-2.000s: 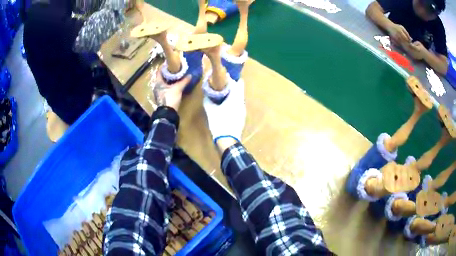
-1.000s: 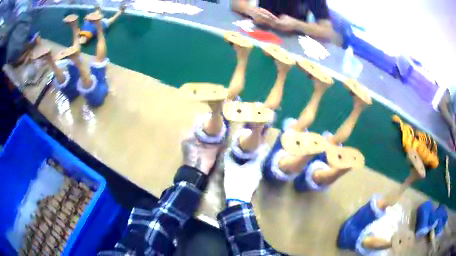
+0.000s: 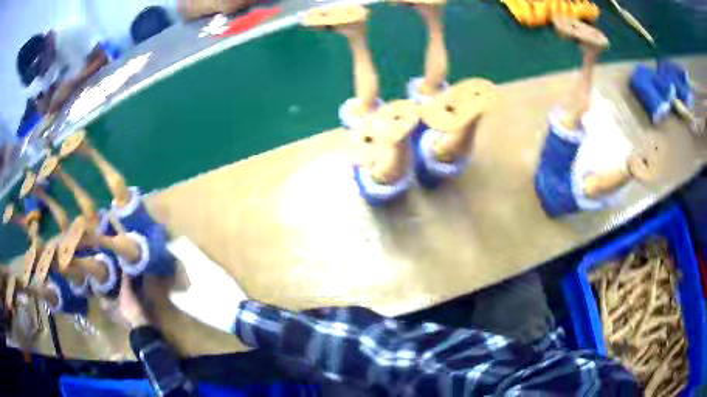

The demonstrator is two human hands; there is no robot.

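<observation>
Several lower bodies [image 3: 159, 252], blue shorts with fluffy cuffs and tan legs, stand soles up in a close group at the left. My bare left hand [image 3: 130, 304] is at the near side of the group, touching it low down; its fingers are blurred and partly hidden. My right hand [image 3: 205, 285], in a white glove, is against the right side of the nearest shorts, thumb and fingers apart; whether it grips them is unclear. Two more lower bodies [image 3: 442, 155] stand at the centre, and another [image 3: 558, 167] stands tilted at the right.
The tan table edge [image 3: 263, 221] curves beside the green belt [image 3: 232, 116]. A blue crate of loose legs [image 3: 643, 310] is at lower right; another blue crate edge shows at lower left. Unfinished shorts [image 3: 663, 87] lie at right, and a yellow-orange cloth [image 3: 543, 11] on the belt. People sit across.
The view has swung right. The two lower bodies at my hands have moved left, up to the group there. The two central ones and the right one remain standing.
</observation>
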